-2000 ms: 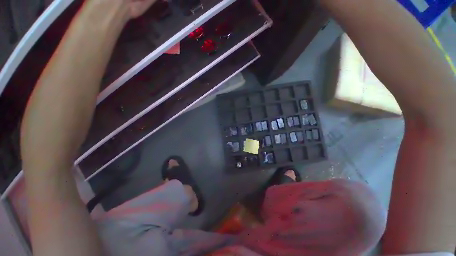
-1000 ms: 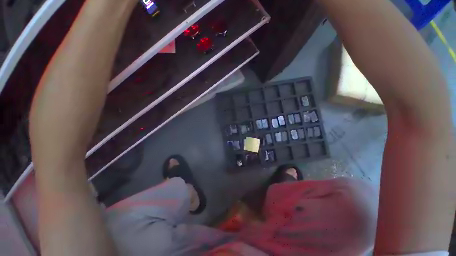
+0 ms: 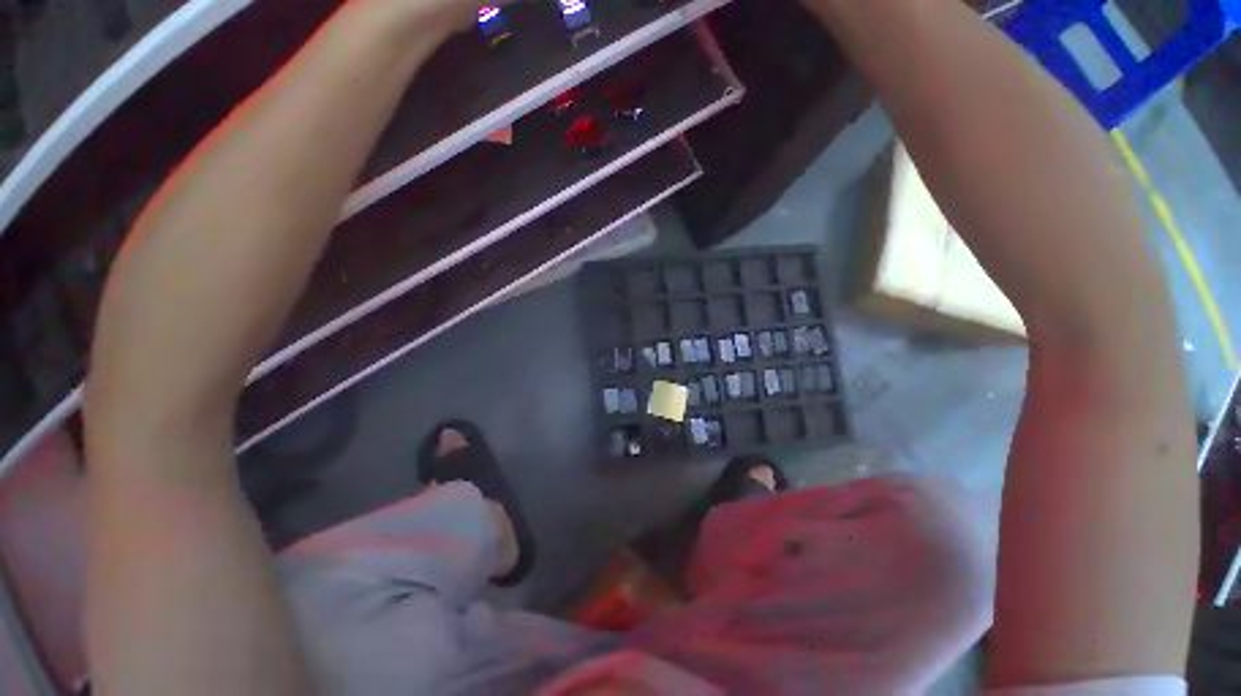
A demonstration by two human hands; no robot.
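Note:
Two small devices with lit white-blue faces, one on the left point(image 3: 491, 19) and one on the right point(image 3: 577, 16), are on the upper rack shelf point(image 3: 449, 129) at the top edge. My left forearm reaches up beside them. Only a sliver of my left hand point(image 3: 456, 8) shows, cut off by the top edge, so its fingers and anything in them are hidden. My right forearm runs up out of the picture, and my right hand is not visible. The dark compartment tray point(image 3: 837, 408) lies on the floor with devices in several pockets and a yellow sticky note point(image 3: 668, 401) on it.
Lower shelf tiers with white edges point(image 3: 544, 242) slope across the left, with red lights point(image 3: 585, 132) near their right end. A pale box point(image 3: 925, 265) and a blue plastic crate point(image 3: 1102, 95) are at right. My sandalled feet point(image 3: 470, 469) are below.
The view has shifted. Two lit devices now show at the top edge, where one showed a second ago and none before. My left forearm leans further right.

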